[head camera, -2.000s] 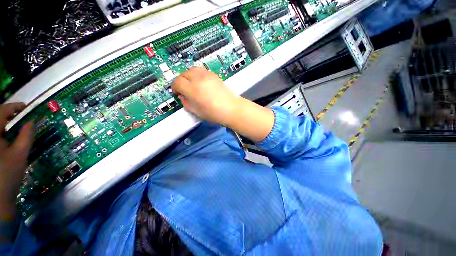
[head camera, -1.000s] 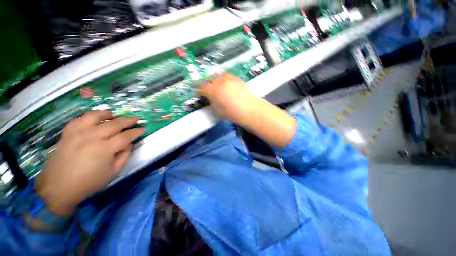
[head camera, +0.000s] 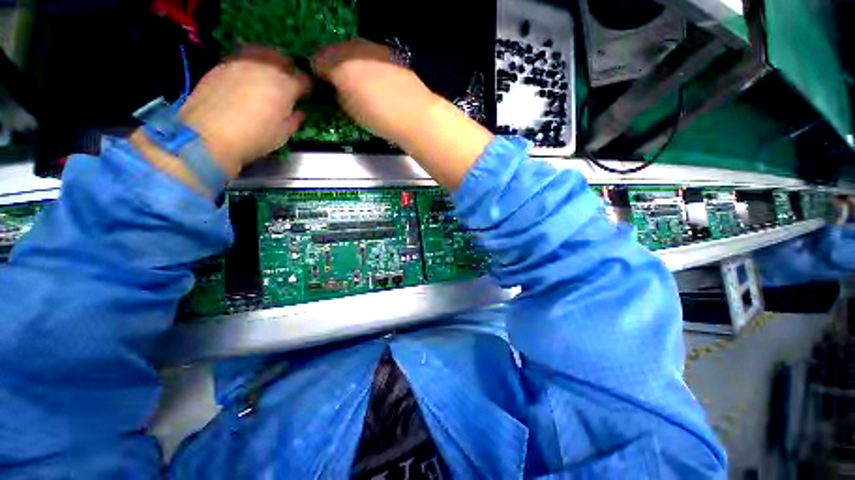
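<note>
Bright green terminal blocks (head camera: 281, 23) lie heaped in a bin beyond the far rail. My left hand (head camera: 246, 105) and my right hand (head camera: 367, 82) are both at this heap, side by side, with fingers bent down into it. The fingertips are hidden, so I cannot tell whether they hold pieces. A green circuit board (head camera: 328, 248) lies between the rails below my hands, with black slotted connectors and a small red component (head camera: 407, 199) at its upper right corner.
The far rail (head camera: 375, 169) and near rail (head camera: 347, 316) run across. A white tray (head camera: 569, 94) of small black components stands right of a dark bin (head camera: 431, 37). More boards (head camera: 661, 217) continue right, where another person's sleeve (head camera: 797, 258) shows. Red pieces (head camera: 178, 13) lie upper left.
Both hands have left the boards and moved up beyond the far rail to the green heap. The view has turned, so the bins and white tray now show more fully.
</note>
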